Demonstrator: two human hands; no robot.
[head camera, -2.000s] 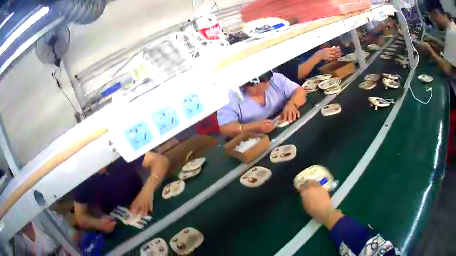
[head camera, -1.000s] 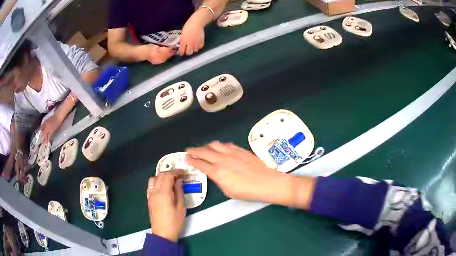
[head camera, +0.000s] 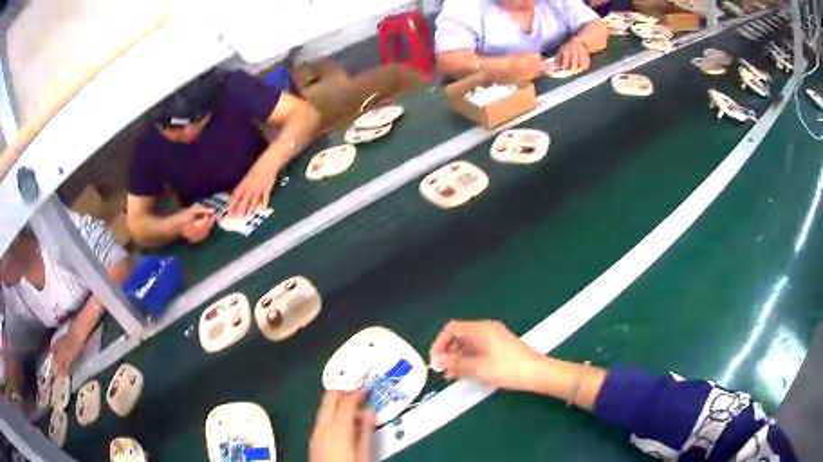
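Observation:
A cream open housing half lies on the dark green conveyor belt in front of me. A circuit board and a blue block sit inside it. My left hand is at its lower left edge, fingers over the rim, cut off by the picture's bottom. My right hand is just right of the shell, fingertips pinched near a small pale disc; the hold is blurred. Another open housing half lies at the lower left.
A near metal rail and far metal rail border the belt. Several face shells lie along it. Opposite, workers handle a label sheet and small parts. A carton and blue bin stand beyond the far rail.
My hands have left the lower-left shell. The other shell has moved left and down in view, and both hands are now at it. The view has also shifted.

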